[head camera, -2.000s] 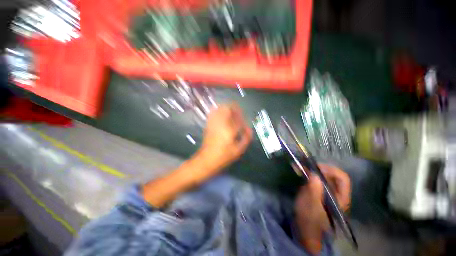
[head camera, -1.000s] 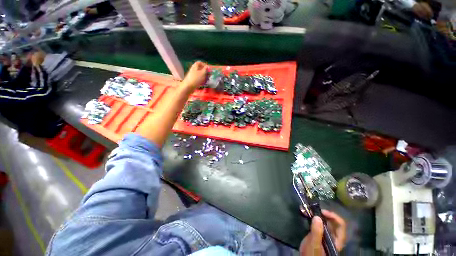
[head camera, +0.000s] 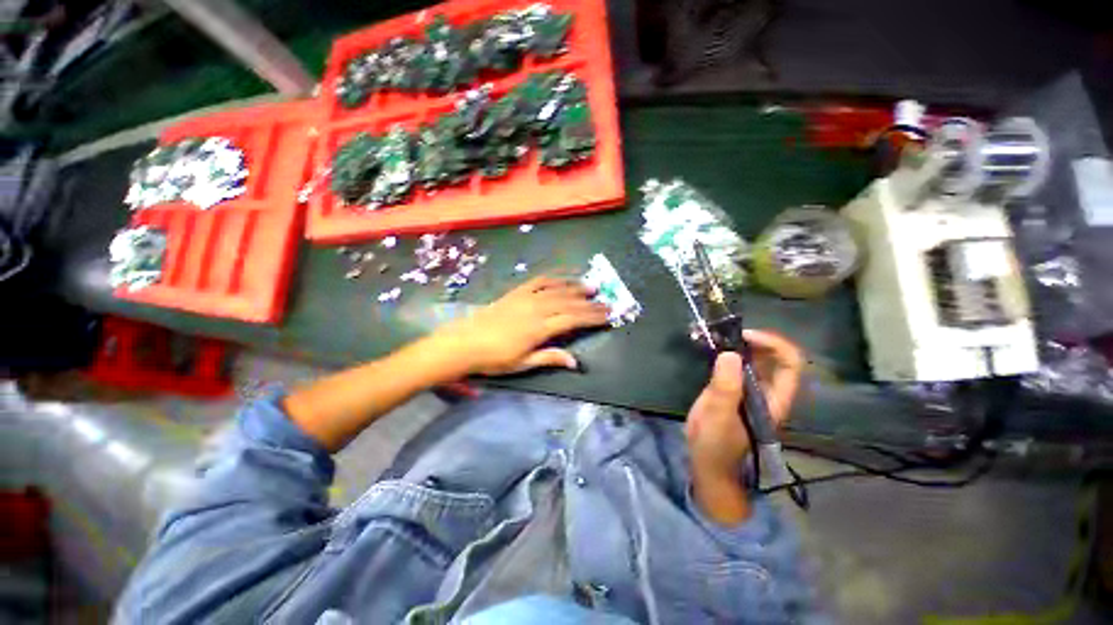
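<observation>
My left hand [head camera: 533,325] lies palm down on the dark green mat, its fingertips at the near-left edge of a single white-green circuit board [head camera: 612,291]. The fingers are nearly flat; whether they grip the board cannot be told. My right hand [head camera: 747,388] holds the black soldering iron [head camera: 754,409], its tip pointing up and away over the near edge of a fanned pile of circuit boards [head camera: 684,226]. A thin pale line runs beside the iron. Small white connectors with dark-red leads [head camera: 446,261] lie loose on the mat left of the board.
A red tray [head camera: 470,205] with dark-green boards stands behind the connectors. Another red tray [head camera: 232,260] with paler boards is at its left. On the right are a yellowish-green jar [head camera: 781,280], a cream-white box [head camera: 897,305] with a silver spool [head camera: 1008,159], and black cords [head camera: 903,464].
My left hand has come back from the far tray to the mat. A single board now lies beside the pile, at its fingertips. My right hand still holds the iron by the pile.
</observation>
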